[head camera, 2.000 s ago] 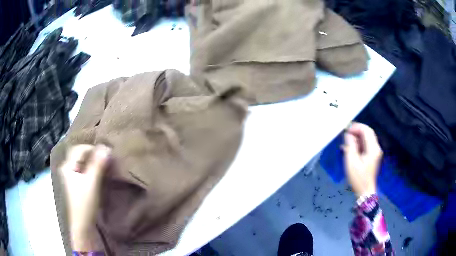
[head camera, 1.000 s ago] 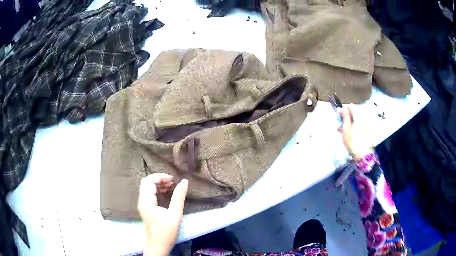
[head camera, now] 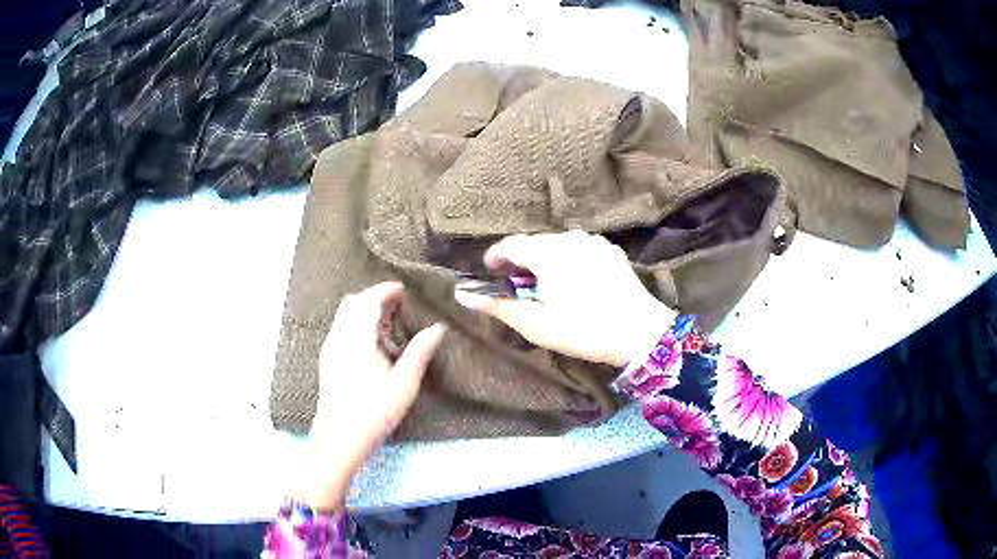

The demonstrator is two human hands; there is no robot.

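Brown shorts lie on the white table in front of me, waistband opening upward with dark lining showing. My left hand is over the lower left part of the shorts, thumb and fingers apart, with no grip on the cloth visible. My right hand is over the near waistband, closed around small thread snips. Pink and blue bits of the snips show at the palm; the blades point left towards my left hand and are partly blurred.
Dark plaid garments are heaped at the left and far left. More brown shorts lie at the far right of the white table. Dark cloth and something blue are beyond the right edge. A dark shoe shows below the near edge.
My right hand has come in from the right with the snips, over the waistband. My left hand remains at the shorts' lower left. The view has shifted, so the shorts appear farther right.
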